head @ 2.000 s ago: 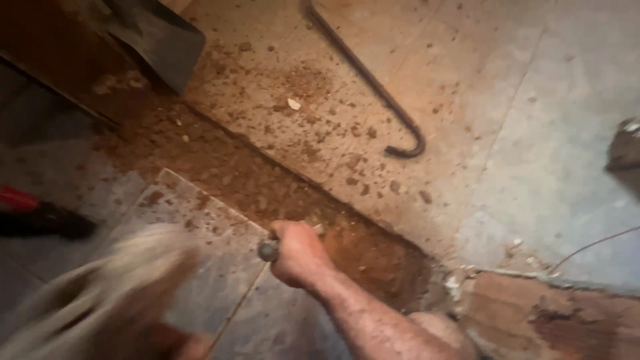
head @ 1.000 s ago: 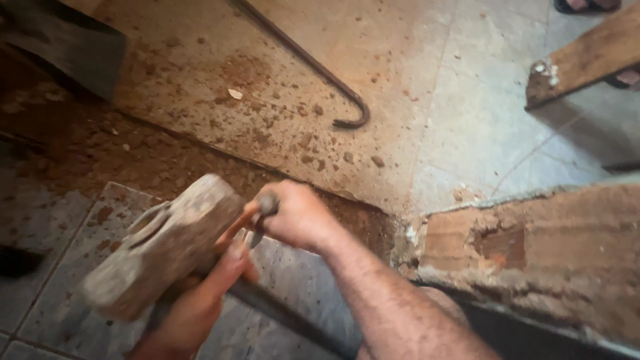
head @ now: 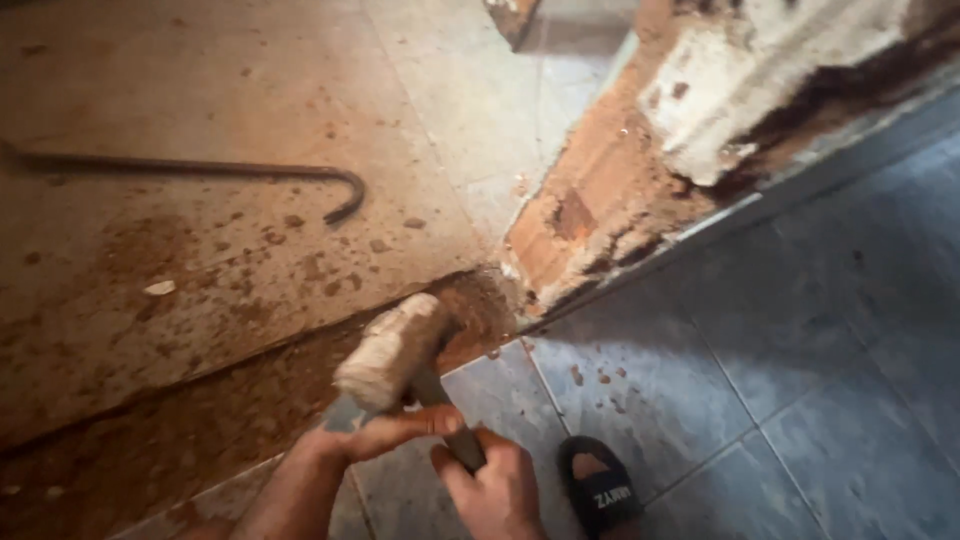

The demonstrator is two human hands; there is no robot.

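Observation:
A short-handled sledgehammer [head: 390, 352] with a dusty, worn head is held over the dirt-filled trench [head: 262, 397] in the floor. My left hand [head: 390, 435] is at the handle just below the head, its thumb lying across it. Lower down, my right hand [head: 495, 480] grips the same handle, with its fingers partly hidden. A grey-green patch shows beside my left hand; I cannot tell what it is. On the dusty tiles beyond the trench lies a dark metal bar with a hooked end [head: 337, 176], touched by neither hand.
Broken brick wall end [head: 570, 217] with patches of plaster [head: 705, 105] rises at the right of the trench. Soil crumbs and a pale chip [head: 160, 288] litter the far tiles. A sandalled foot [head: 600, 487] stands on the blue-grey tiles [head: 675, 390]. A wooden piece [head: 514, 22] shows at the top.
The view has swung to the right. My right hand, earlier around a metal rod's end, is now on the hammer handle beside my left hand. The hammer head has turned and sits over the trench.

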